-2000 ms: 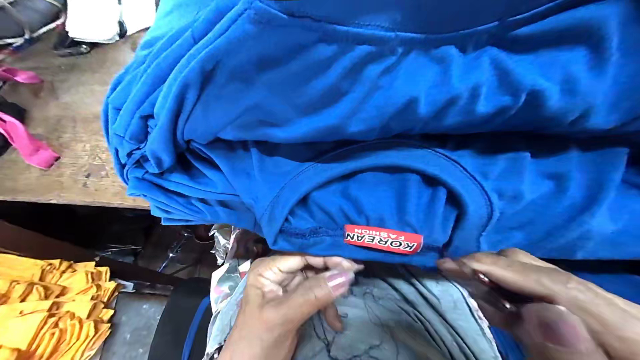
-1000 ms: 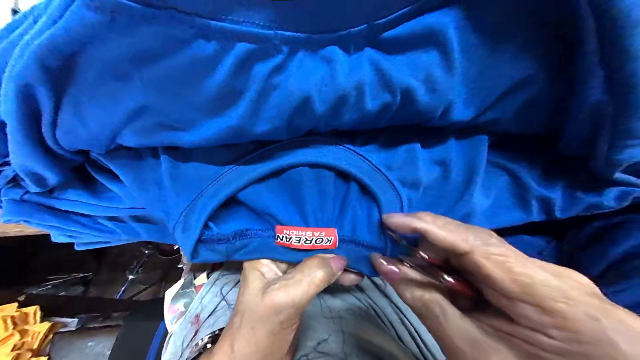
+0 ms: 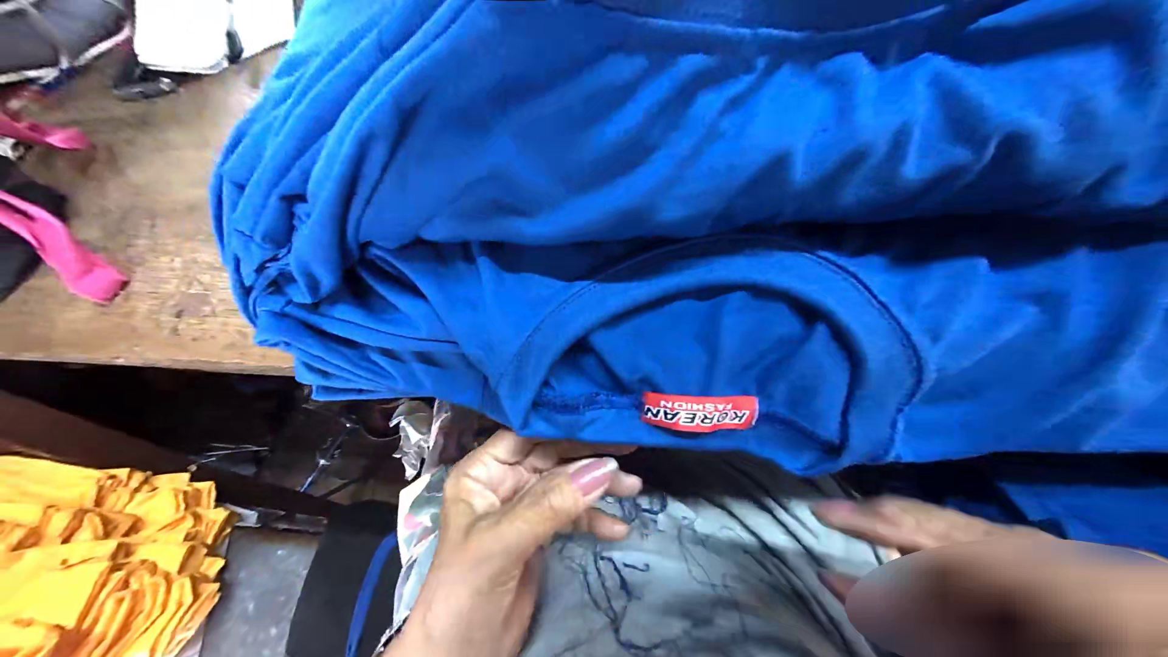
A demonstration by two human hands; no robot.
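A blue knit garment (image 3: 639, 146) lies in folds across the view, its round ribbed neckline (image 3: 776, 265) facing me. A small red label (image 3: 701, 412) bearing writing sits at the inner neck seam. Just under the neckline's near edge is my left hand (image 3: 529, 520), palm partly up, thumb apart from the bent fingers, with no cloth pinched between them. My right hand (image 3: 967, 566) is below and right of the neckline, away from the cloth. It is blurred, and whether it holds a tool cannot be told. Grey cloth (image 3: 693, 575) with loose dark threads lies beneath both hands.
The wooden table (image 3: 173, 274) shows its edge at left, with pink straps (image 3: 68, 255) and white items (image 3: 182, 32) on it. Stacked orange cloth pieces (image 3: 100, 547) are at lower left. Beside them stands a dark object with a blue edge (image 3: 370, 584).
Both hands were at the neckline's near edge one second ago; my right hand has since drawn away from it, down and right. It then held a slim, dark and reddish tool. The view has shifted.
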